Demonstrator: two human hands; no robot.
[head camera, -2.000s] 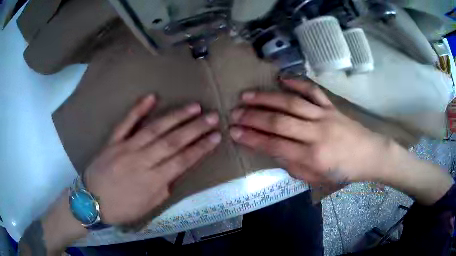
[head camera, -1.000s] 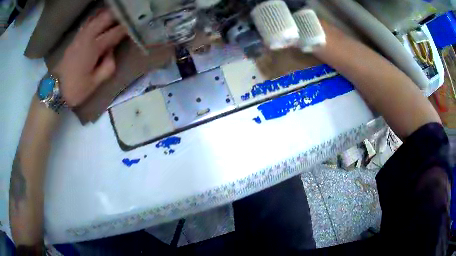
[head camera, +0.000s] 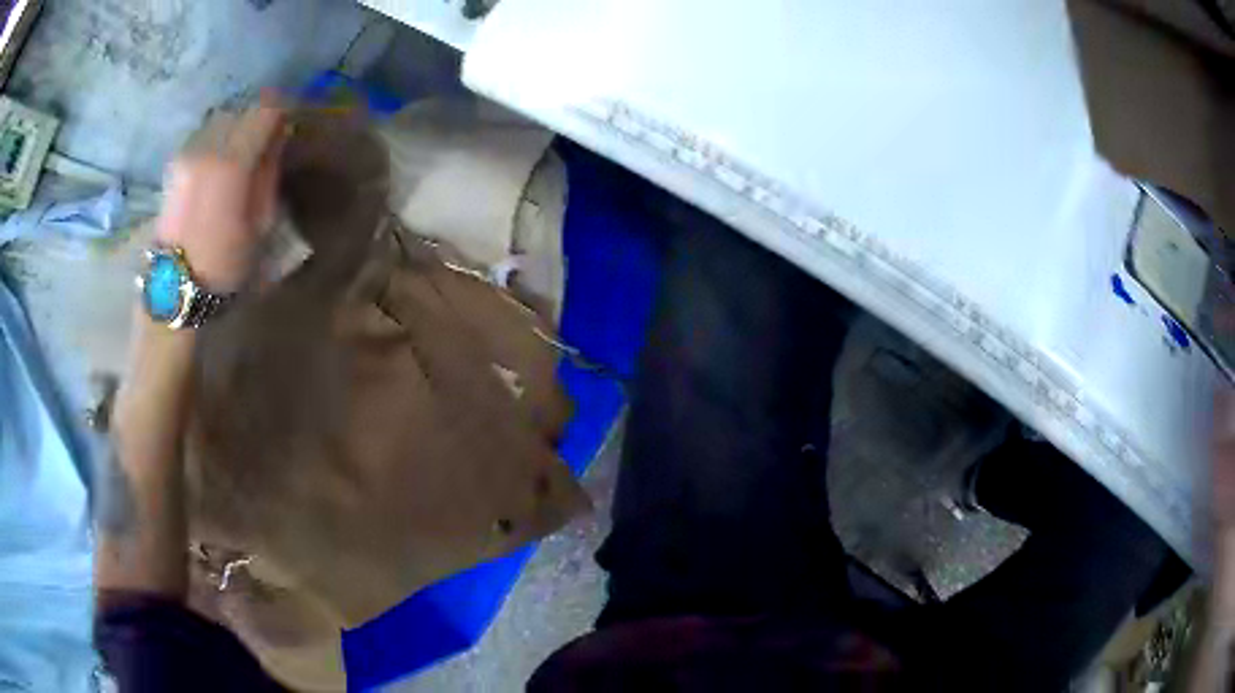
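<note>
My left hand (head camera: 224, 203), with a turquoise-faced watch at the wrist, is at the upper left. It is blurred, its fingers closed on the edge of a brown cloth panel (head camera: 312, 406). The cloth spreads down over a blue bin or cover (head camera: 447, 623), with pale threads and a slit-like mark on it. Paler beige cloth (head camera: 461, 176) lies beside it. At the far right edge a blurred, skin-toned strip of my right arm or hand shows, cut off by the frame; its fingers cannot be made out.
The white sewing table (head camera: 813, 122), with a ruler along its edge, fills the upper right. More brown cloth (head camera: 1165, 95) lies on it, near a plate (head camera: 1167, 251). Light blue cloth (head camera: 41, 501) is at the left. My dark-clothed legs (head camera: 731, 406) are between bin and table. Grey floor shows around.
The view has swung left, away from the machine head to the floor beside the table. My left hand has moved from the table to the cloth over the blue bin.
</note>
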